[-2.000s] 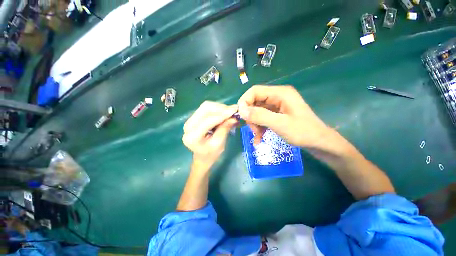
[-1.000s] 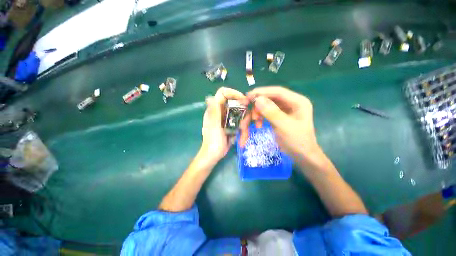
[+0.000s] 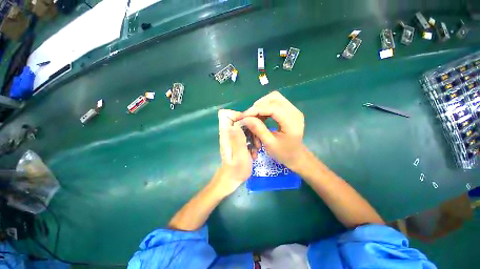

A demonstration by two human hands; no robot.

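Note:
My left hand [image 3: 234,147] holds a device unit [image 3: 249,137], of which only a dark and silvery strip shows between the fingers. My right hand [image 3: 279,126] is closed at the unit's upper end, its thumb and fingertips touching the left fingertips. Whether the right fingers pinch a small part is hidden. The blue parts tray [image 3: 273,183] lies under and behind my hands, with a heap of tiny white gaskets [image 3: 267,167] in it, partly covered by the right hand.
Several device units [image 3: 290,58] lie spaced along the green bench, one red-marked unit [image 3: 138,104] at left. Tweezers [image 3: 388,110], loose white gaskets [image 3: 417,162] and a blister tray [image 3: 458,105] are at right. A clear plastic bag [image 3: 36,178] and cables are at left.
The unit's face showed in my left hand a second ago; the left hand has now turned and its fingers cover most of it. My right hand has moved slightly left and lower over the tray.

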